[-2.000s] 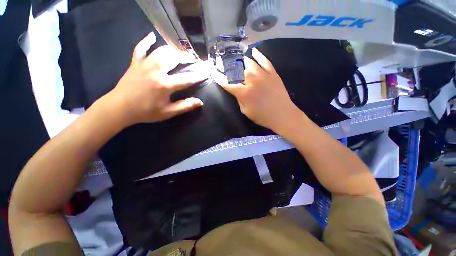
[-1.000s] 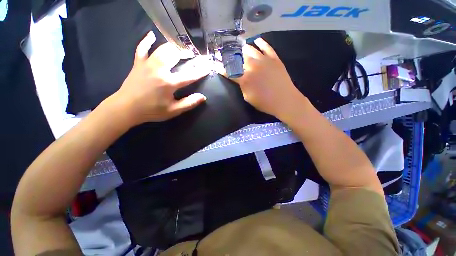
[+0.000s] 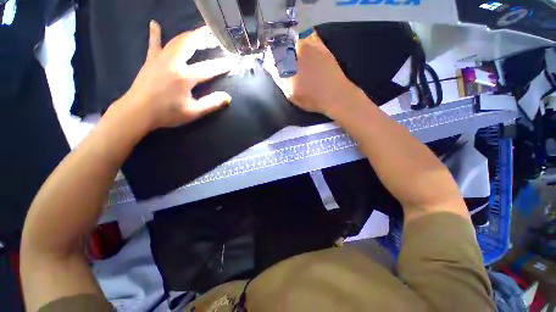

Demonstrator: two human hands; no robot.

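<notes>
A black garment panel (image 3: pixel 201 146) lies on the white table under the sewing machine head (image 3: pixel 390 11). The presser foot and needle area (image 3: pixel 251 58) is under a bright glare, so the stitching spot is washed out. My left hand (image 3: pixel 177 82) lies flat on the panel left of the needle, fingers spread, with nothing gripped. My right hand (image 3: pixel 314 76) is on the cloth just right of the needle, beside a small grey block (image 3: pixel 284 59). Its fingertips are partly hidden behind the machine parts, so I cannot tell if they pinch the cloth.
A table-edge ruler (image 3: pixel 292 149) runs along the front edge. Black scissors (image 3: pixel 427 82) and a small coloured packet (image 3: pixel 480 77) lie at right. A blue basket (image 3: pixel 501 201) stands below right. Black cloth with a pale strip (image 3: pixel 324 190) hangs over my lap.
The view has shifted, so the machine and table sit higher. The panel's front edge has drawn back and more ruler shows. Both hands remain on the cloth beside the needle; my left thumb is farther from the needle.
</notes>
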